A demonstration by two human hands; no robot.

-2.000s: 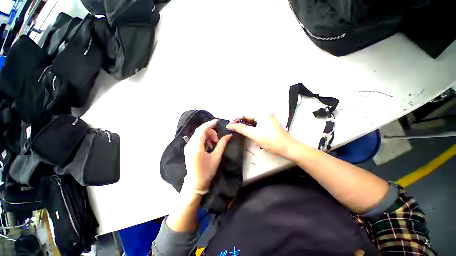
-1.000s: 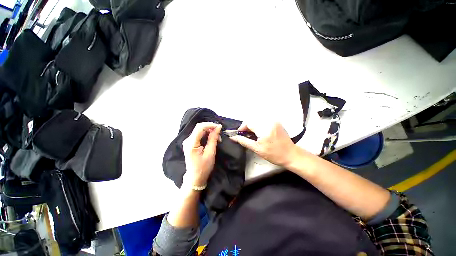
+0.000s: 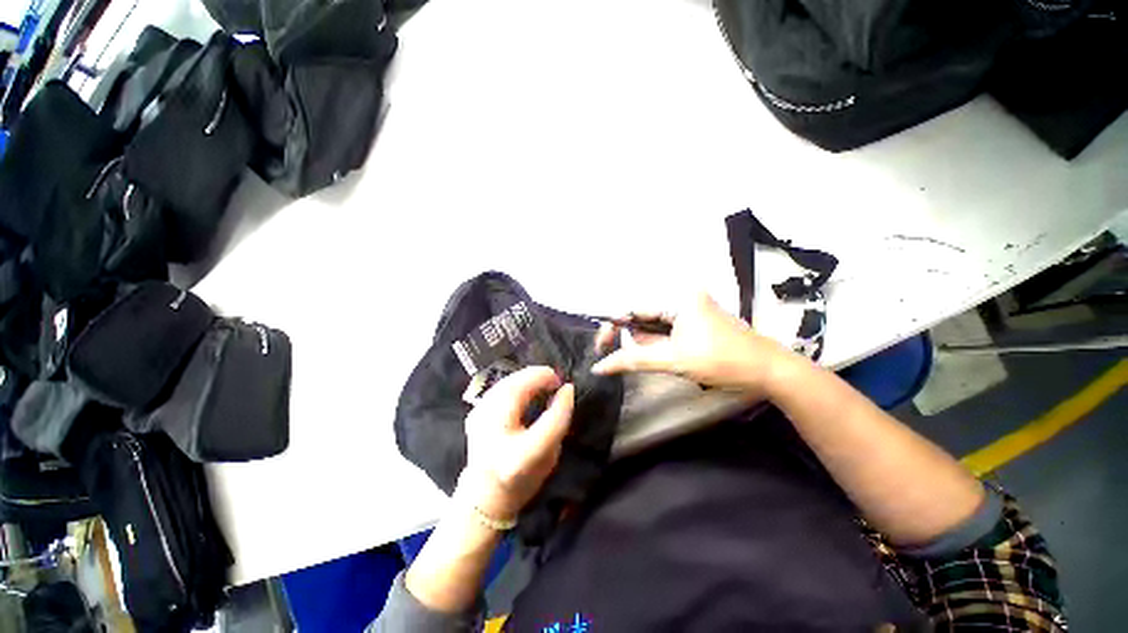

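Note:
A limp black fabric bag (image 3: 433,408) lies at the table's front edge against the apron, its inside facing up. A dark inner label (image 3: 497,336) with pale print shows on it. My left hand (image 3: 510,439) pinches the fabric just below the label. My right hand (image 3: 693,349) holds small dark thread snips (image 3: 643,324) at the bag's right edge, tips pointing left. The snips are partly hidden by the fingers.
On the white table (image 3: 544,148), a black webbing strap (image 3: 745,254) with a buckle lies right of my hands. Stacked small bags (image 3: 186,148) fill the left side. Larger black bags (image 3: 866,74) lie upper right. Thread scraps (image 3: 999,275) lie at right. A blue bin (image 3: 893,371) stands below the edge.
The bag has been opened out, so the printed label now shows. My left hand has moved down on the fabric. My right hand with the snips has moved slightly right, away from the left fingers.

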